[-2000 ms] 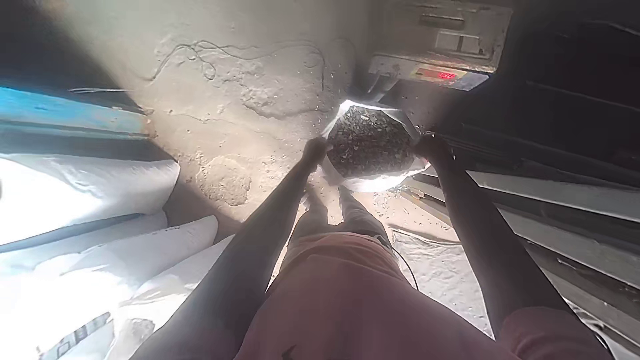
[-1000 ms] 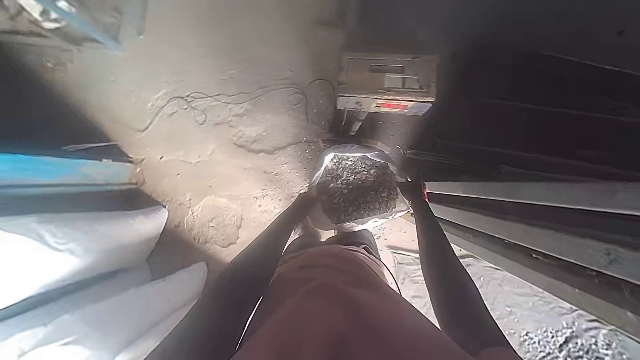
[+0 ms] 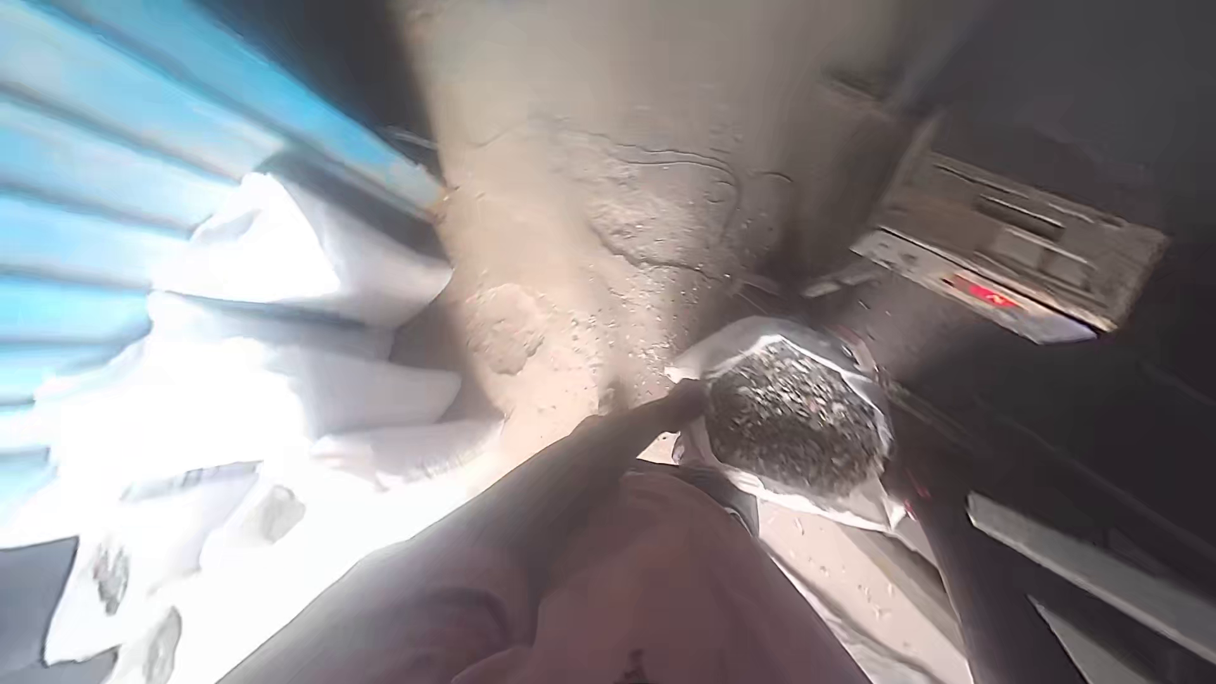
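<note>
An open white sack (image 3: pixel 760 347), full of dark, coarse loose material (image 3: pixel 798 418), stands in front of my body, right of the middle. My left hand (image 3: pixel 689 404) grips its rim on the left side. At the sack's right rim is my right hand (image 3: pixel 907 475), dark and blurred, closed on the edge of the sack. The lower part of the sack is hidden below its mouth.
A box-shaped device with a lit red display (image 3: pixel 988 290) is at the upper right. White sacks (image 3: pixel 380 380) stand on the left beside blue corrugated sheeting (image 3: pixel 104 142). A cable (image 3: pixel 665 152) lies on the dusty floor (image 3: pixel 532 237). Long pale bars (image 3: pixel 1092 570) are at the right.
The view has turned a lot. Both hands have stayed at the sack's rim, and the sack now shows further right, with its mouth still open.
</note>
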